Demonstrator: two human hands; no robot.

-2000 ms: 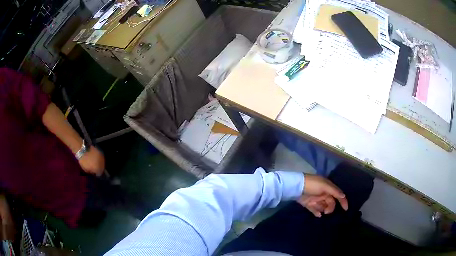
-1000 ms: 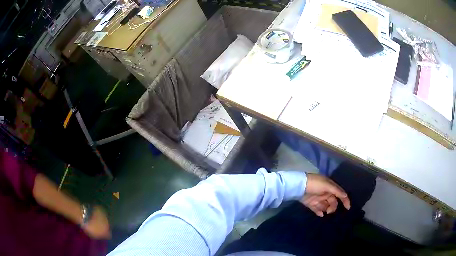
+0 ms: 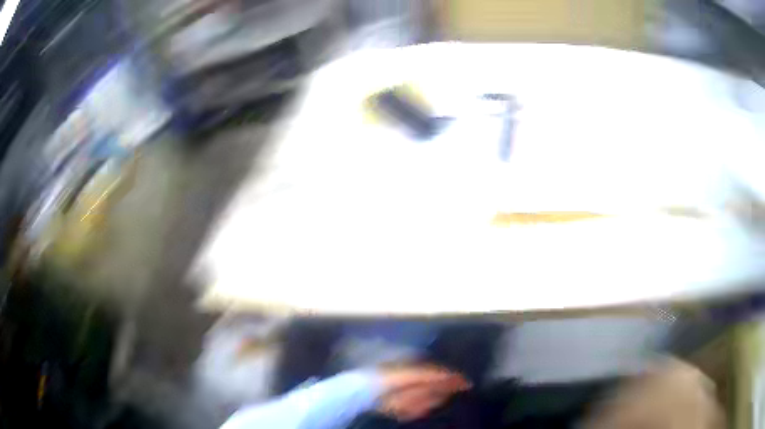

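The whole view is blurred and the table is overexposed. My left hand, in a light blue sleeve, is low in the picture, below the table's near edge. Its fingers are smeared, so I cannot tell whether they are apart or closed. I cannot make out my right hand. A dark smartphone lies at the far left of the white table, with a yellowish patch around it. A second dark thing lies right of it. Papers cannot be told from the white tabletop.
A yellowish strip lies across the table's middle. The grey bin is a blur at the left. A blurred tan rounded shape is at the lower right; I cannot tell what it is. A tan panel stands beyond the table.
The view has swung right, so the table now fills the middle. The person in dark red has left the picture. My left hand appears lower and further left.
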